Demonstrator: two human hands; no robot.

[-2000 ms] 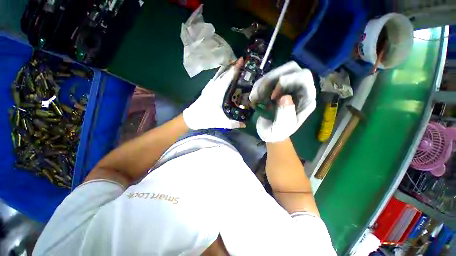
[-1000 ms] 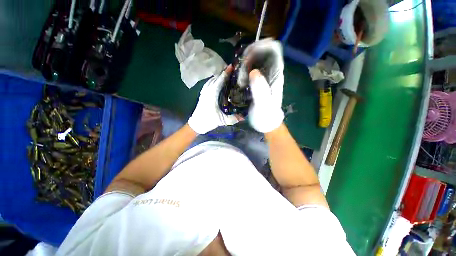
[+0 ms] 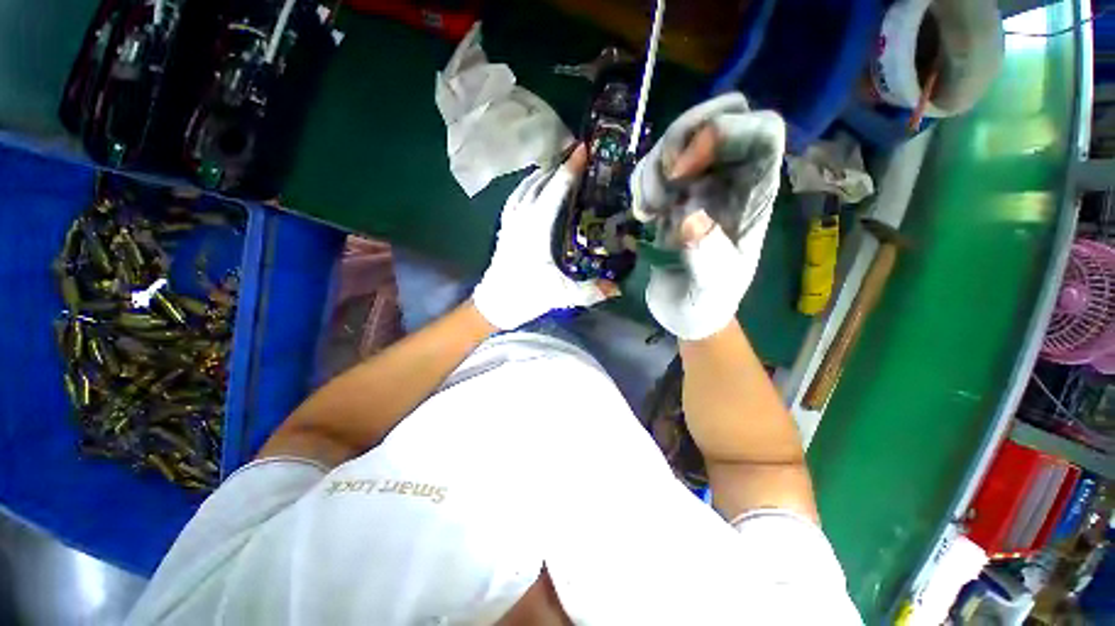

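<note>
The black lock housing [image 3: 602, 184] is held upright in the middle, its open side with metal parts facing up. A long silver rod [image 3: 648, 73] sticks out from its far end. My left hand [image 3: 532, 257], in a white glove, grips the housing's left side and near end. My right hand [image 3: 715, 214], in a glove with a dark-stained palm, is at the housing's right side, fingers curled. A dark green tool [image 3: 662, 256], perhaps pliers, shows partly by its fingers; the rest is hidden.
Crumpled white cloth [image 3: 495, 120] lies left of the housing. More housings [image 3: 220, 122] stand at the back left, above a blue bin [image 3: 251, 355] of brass parts. A yellow handle [image 3: 819, 263], a hammer [image 3: 852, 320], a white bucket [image 3: 905, 61] and a green conveyor [image 3: 978, 245] are right.
My right hand has moved from over the housing to its right side, palm turned up, uncovering the inner parts. My left hand still holds the housing.
</note>
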